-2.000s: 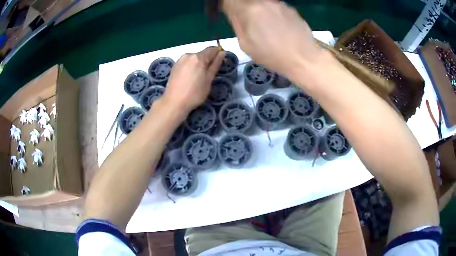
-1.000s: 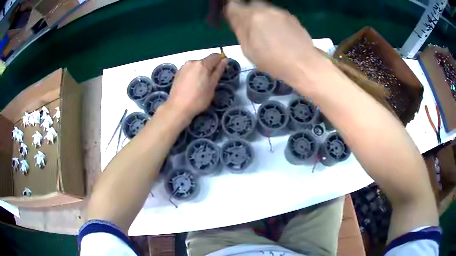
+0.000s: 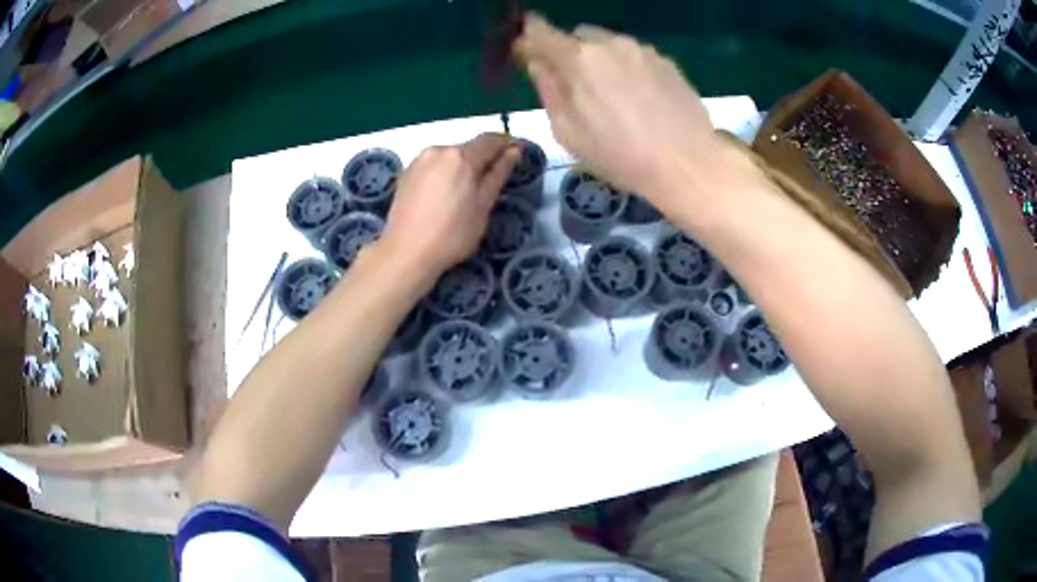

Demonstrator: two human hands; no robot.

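Note:
Grey motor housings [image 3: 539, 284] stand in a loose group on the white sheet, spoked faces up. My left hand [image 3: 446, 202] is at the far row, its fingertips pinching a short punch [image 3: 506, 125] upright over a housing [image 3: 525, 166]. My right hand [image 3: 608, 97] is raised to the right of the punch and grips the hammer. The blurred dark red-brown hammer head [image 3: 500, 43] is above the punch, apart from it. The pale handle shows partly beside my right forearm. The left forearm hides some housings.
Tweezers [image 3: 265, 298] lie at the sheet's left. A carton of white star-shaped parts [image 3: 159, 307] stands far left. A small parts carton [image 3: 927, 193] is at upper right, with red-handled pliers [image 3: 980, 279] beside it. A small round insert [image 3: 720, 302] lies between housings at right.
My right hand and the hammer head have shifted slightly in the raised position over the punch. My left hand remains at the same housing. The housings keep their arrangement.

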